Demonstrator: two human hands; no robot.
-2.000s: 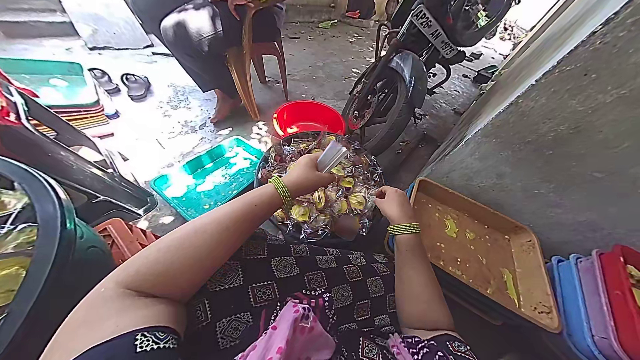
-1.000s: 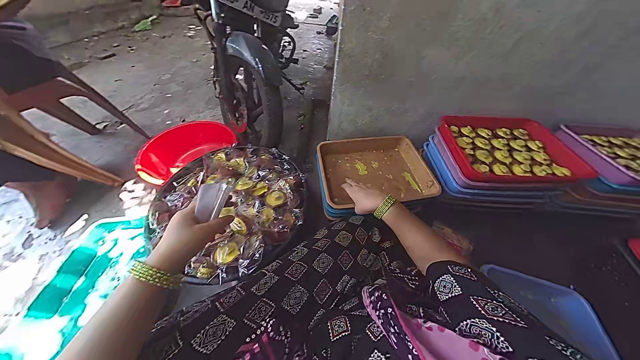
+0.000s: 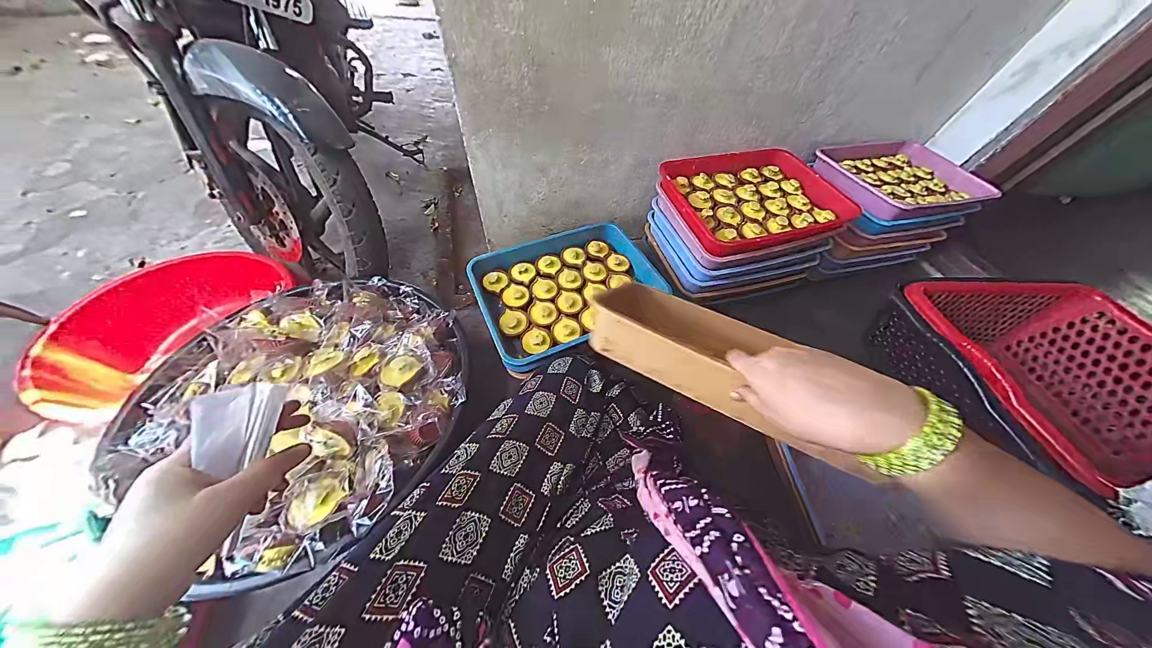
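Note:
My left hand (image 3: pixel 202 490) holds a stack of clear plastic bags (image 3: pixel 236 427) over a round tub (image 3: pixel 461 360) heaped with yellow-topped pieces in clear wrapping (image 3: pixel 315 499). My right hand (image 3: pixel 823 396) grips the rim of a tan plastic tray (image 3: pixel 666 351), tilted up on its side. Beyond that tray lies a blue tray (image 3: pixel 481 270) with rows of round, yellow-topped, dark-based pieces (image 3: pixel 543 313); the tan tray overlaps the view of its near right corner. The pieces in the blue tray show no wrapping.
A red basin (image 3: pixel 171 292) stands behind the tub, near a motorcycle's front wheel (image 3: pixel 355 211). Along the wall (image 3: pixel 630 81) are stacked trays, topped by a red one (image 3: pixel 670 171) and a purple one (image 3: pixel 981 187), both with yellow-topped pieces. A red perforated basket (image 3: pixel 1071 360) sits at right.
My right hand has taken hold of the tan tray and moved it right, uncovering the blue tray of pieces. My left hand still holds the bags. The view has swung right.

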